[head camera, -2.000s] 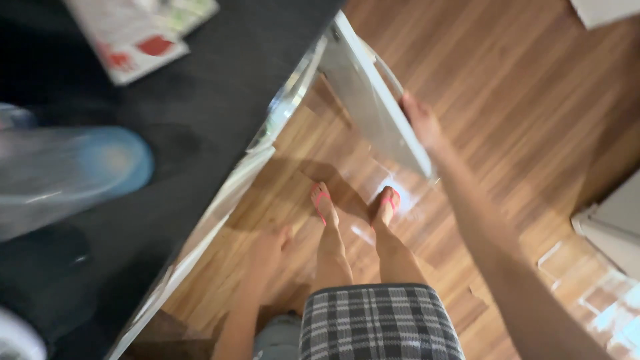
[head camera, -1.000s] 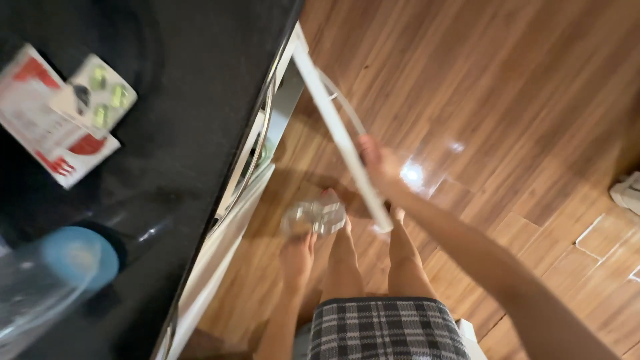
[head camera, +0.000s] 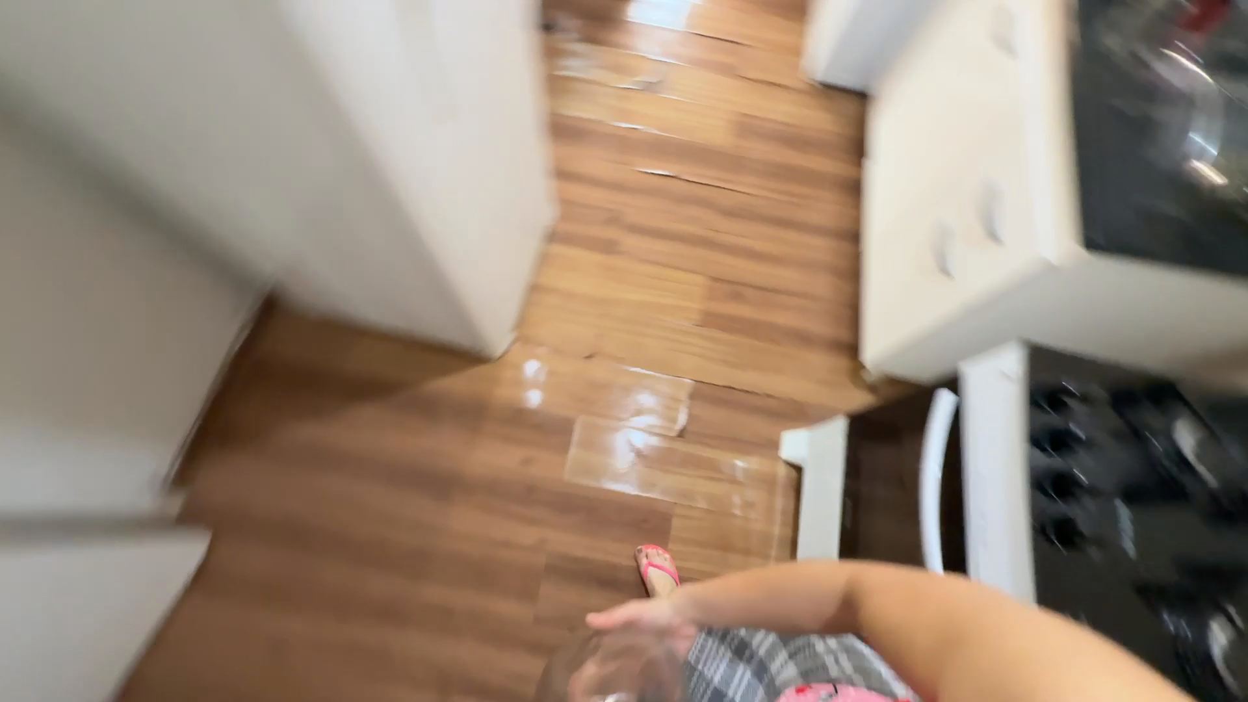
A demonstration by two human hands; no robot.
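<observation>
A clear, see-through container [head camera: 634, 668], blurred and cut off by the bottom edge, is between my hands. My right hand [head camera: 648, 619] reaches in from the right, with its fingers over the container's upper side. Part of my left hand [head camera: 588, 678] shows through the clear wall at the bottom edge; most of it is hidden. Below the right forearm are the grey plaid shorts [head camera: 746, 658] and a bit of pink cloth [head camera: 838, 692]. One foot in a pink flip-flop [head camera: 658, 565] stands on the wood-look floor.
At the right stands a stove with a black top [head camera: 1121, 526], knobs and a white oven handle [head camera: 938, 478]. Beyond it is a white cabinet [head camera: 960, 175] under a black countertop [head camera: 1150, 127]. A white wall corner [head camera: 468, 195] juts in from the left. Shiny clear patches [head camera: 634, 444] lie on the floor.
My right hand has let go of the white door's handle and is now at the clear container, which my left hand held a second ago. The view has swung to the stove and floor.
</observation>
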